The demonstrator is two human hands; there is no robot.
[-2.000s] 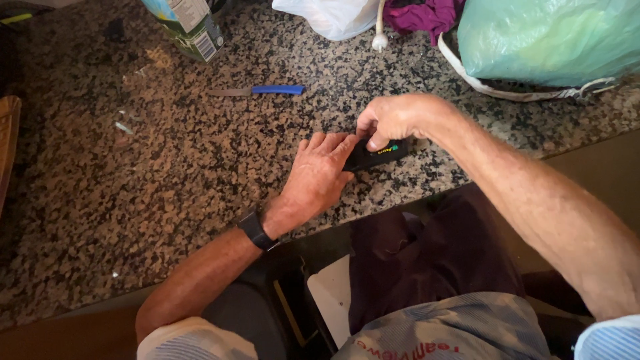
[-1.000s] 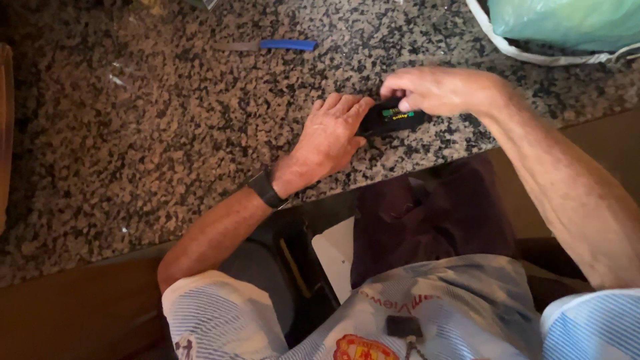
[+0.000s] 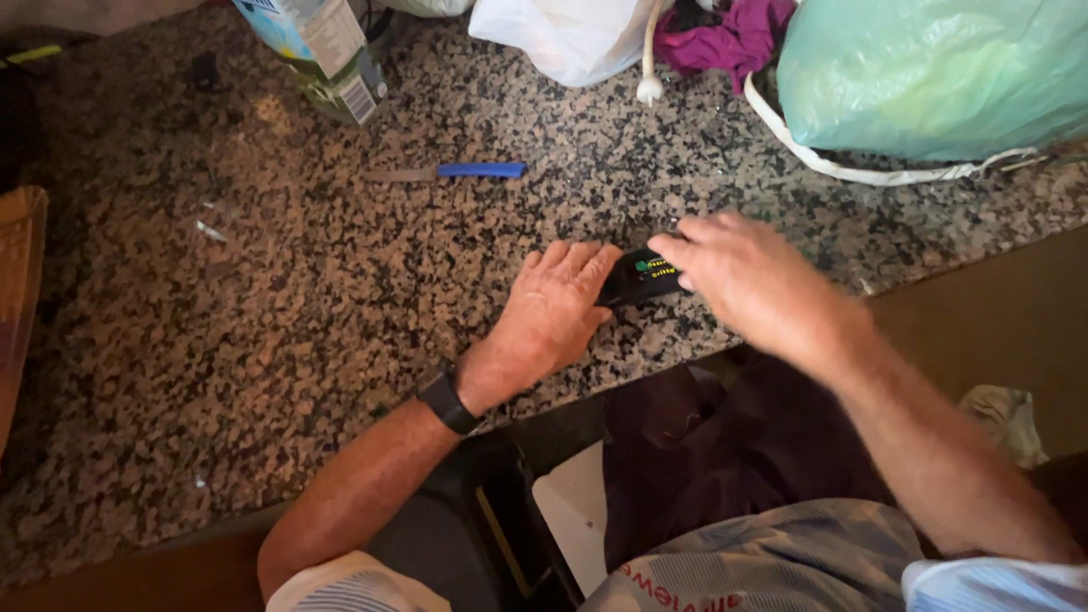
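Observation:
A dark, flat, oblong object with green and yellow markings lies on the speckled granite counter near its front edge. My left hand, below a black wristband, rests over the object's left end and presses or grips it there; its exact hold is partly hidden. At the other end, my right hand has its fingers bent over the object's upper right part, and whether they touch it cannot be told. Beyond both hands, to the left, a knife with a blue handle lies flat, its blade pointing left.
A carton stands at the back left. Along the back are a white plastic bag, purple cloth and a green plastic bag within a white rim. A brown-orange object's edge shows at far left.
My right hand's fingers have loosened and spread from their earlier pinch over the dark object. My left hand remains at its left end. The view has shifted, showing the carton and white bag again.

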